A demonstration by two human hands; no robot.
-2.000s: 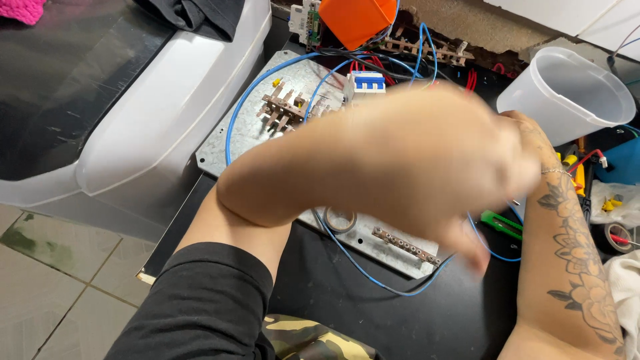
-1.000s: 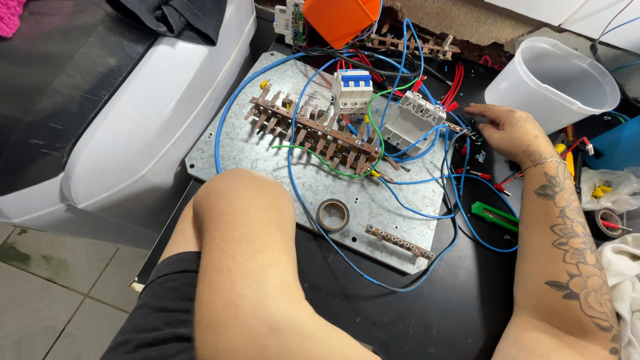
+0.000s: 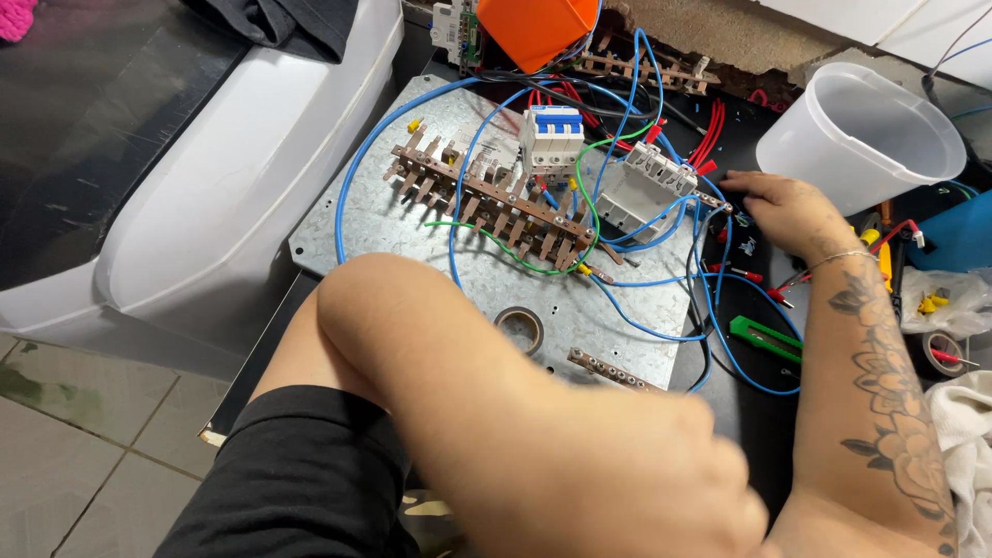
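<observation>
My left hand [image 3: 659,465] is blurred and curled at the lower middle, below the metal mounting plate [image 3: 364,225]; whether it holds anything is hidden. My right hand [image 3: 783,209] rests on the black table at the plate's right, fingers apart, by a small screw terminal bar [image 3: 713,201]. A copper comb busbar [image 3: 496,198] lies across the plate. Behind it stands a three-pole circuit breaker [image 3: 554,139], with a grey plastic housing [image 3: 643,190] to its right. Blue wires [image 3: 341,178] and a green wire [image 3: 504,248] loop over them. Another terminal bar [image 3: 612,368] lies at the near edge.
A tape roll [image 3: 521,329] sits on the plate. A green utility knife [image 3: 763,339] and a translucent bucket [image 3: 860,139] are to the right. At the back are an orange container [image 3: 535,31] and more busbars [image 3: 647,66]. A white appliance or tub [image 3: 209,155] borders the left.
My left hand crossed the plate near my right hand two seconds ago, then was out of view at the bottom; now it shows at the lower middle. My right hand stays beside the plate.
</observation>
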